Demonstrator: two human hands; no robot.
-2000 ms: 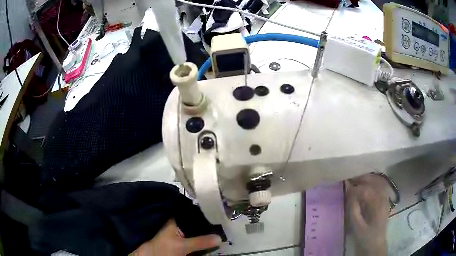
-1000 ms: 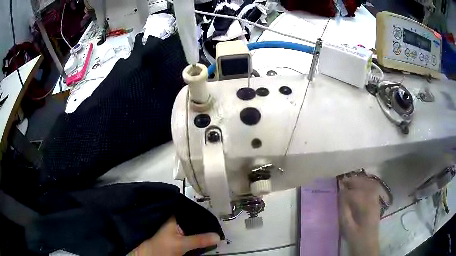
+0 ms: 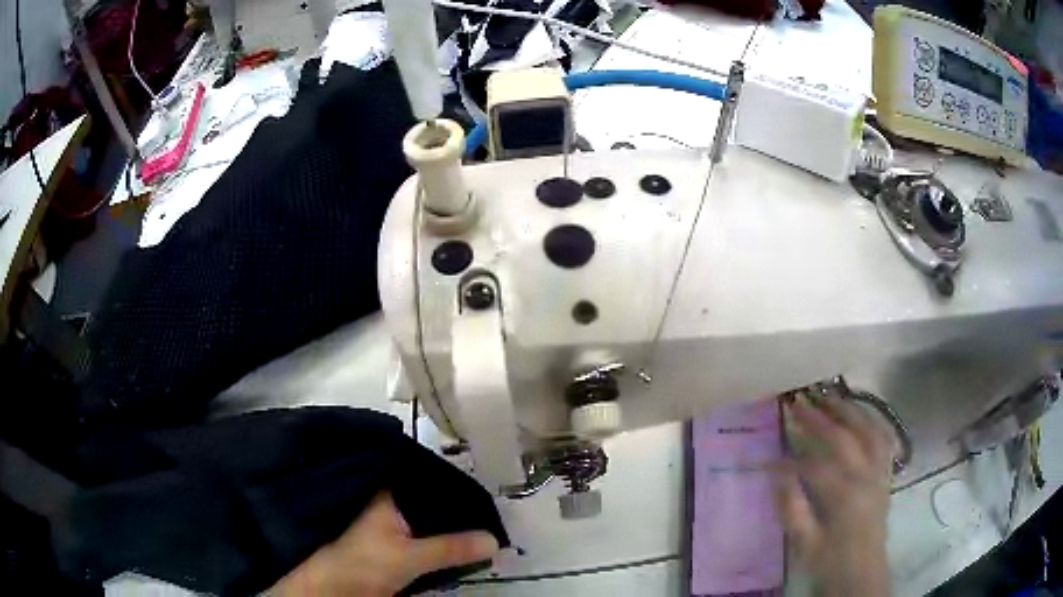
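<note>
My left hand [image 3: 379, 550] is at the bottom centre. It holds the edge of the smooth dark garment piece [image 3: 262, 484], with one digit stretched along it towards the right. Its other fingers are partly hidden. The piece lies left of the presser foot area [image 3: 557, 469], under the machine head. The smartphone [image 3: 737, 496] lies on the white bed right of the needle area, with a pink-purple lit screen. My right hand [image 3: 837, 496] is blurred, with fingers apart at the phone's right edge. It does not hold the phone.
The sewing machine head [image 3: 530, 315] spans the view. A textured black heap [image 3: 257, 233] lies behind left. Metal loop handles [image 3: 888, 426] show beside my right hand. A control panel [image 3: 956, 88] and white box [image 3: 798, 123] stand upper right; a blue tube [image 3: 653, 82] runs behind.
The phone screen shows different content. My right hand has shifted, and its fingers now reach to the screen's right edge. My left hand stays on the dark piece. The whole view has shifted slightly.
</note>
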